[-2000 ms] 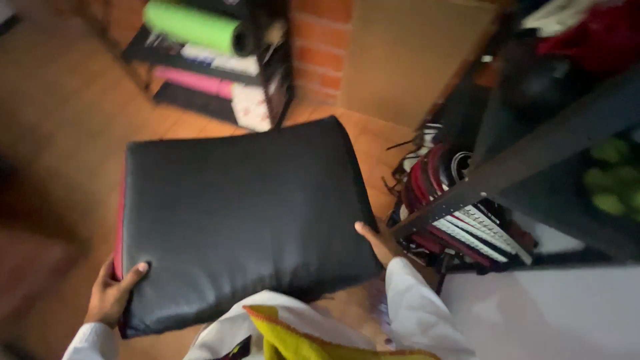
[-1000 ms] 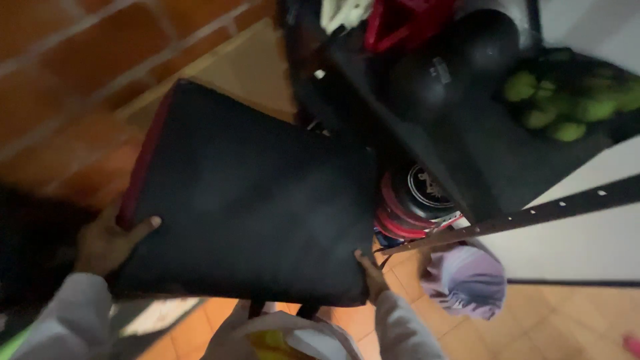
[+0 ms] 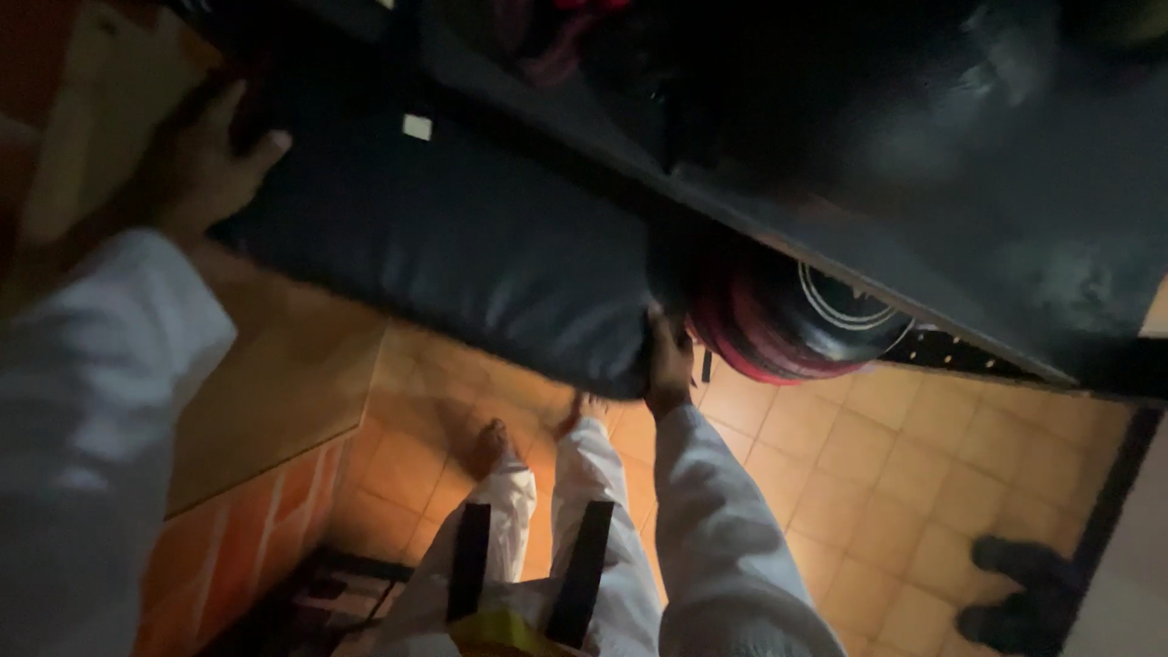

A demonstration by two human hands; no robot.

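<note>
A black padded rectangular pad point(image 3: 474, 246) lies partly under the dark shelf, which hides its far part. My left hand point(image 3: 214, 151) grips the pad's left end, its thumb over the top face. At the pad's right end, my right hand point(image 3: 669, 351) holds the near corner, with fingers partly hidden. Just right of that hand sits a stack of round red and black padded items point(image 3: 776, 315), below the shelf edge.
The dark shelf point(image 3: 821, 164) spans the upper right, with dim red items point(image 3: 557, 46) on it. A brown board point(image 3: 283, 365) leans on the brick wall point(image 3: 246, 529) at left. Dark footwear point(image 3: 1017, 593) stands on the tiled floor point(image 3: 858, 474) at lower right.
The pad, in full view before, has moved in at the shelf and is now partly covered by it. Both hands have kept hold of it. The view has swung round toward the shelf and floor.
</note>
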